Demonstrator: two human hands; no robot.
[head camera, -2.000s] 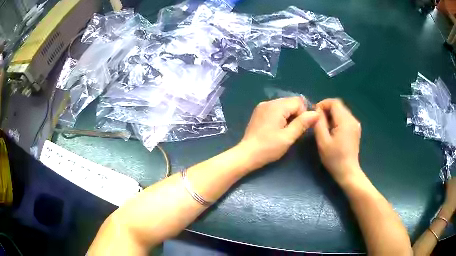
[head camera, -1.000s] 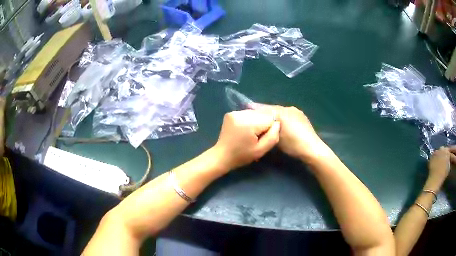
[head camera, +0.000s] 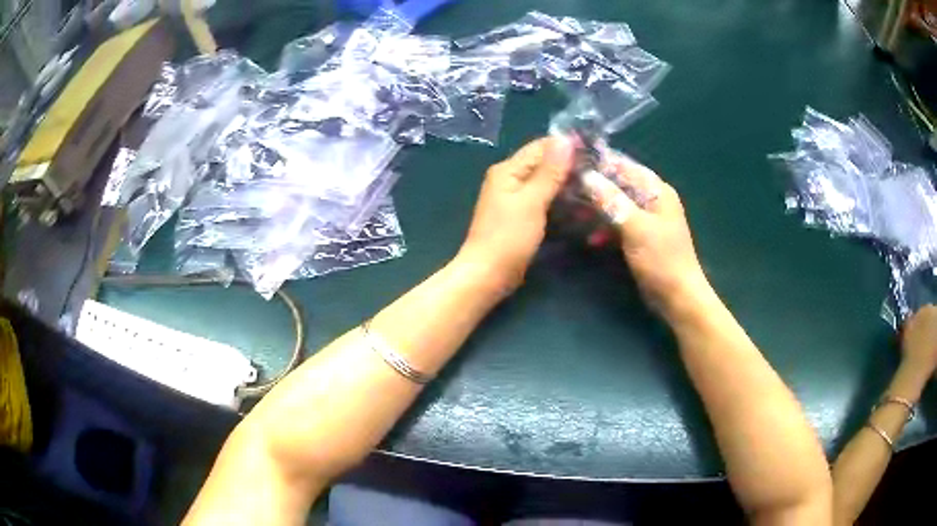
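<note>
A clear bag (head camera: 584, 125) with small dark contents is held between my two bare hands, blurred, over the green bench. My left hand (head camera: 519, 205) grips it from the left with thumb and fingers. My right hand (head camera: 645, 218) holds it from the right. The exact contents and the bag's seal cannot be made out. A large pile of shiny clear bags (head camera: 298, 154) with dark bits lies at the left and back, its right end just behind my hands.
A smaller bag pile (head camera: 873, 190) lies at the right, with another person's hand (head camera: 917, 344) at its near end. A white power strip (head camera: 164, 349) with a brownish cord lies at the left edge. A yellow-topped box (head camera: 87, 98) stands far left, a blue bin (head camera: 396, 8) at the back.
My hands have moved up and apart from their closed-together position, and the bag with dark contents now shows between them. The view has shifted, so less of the blue bin shows.
</note>
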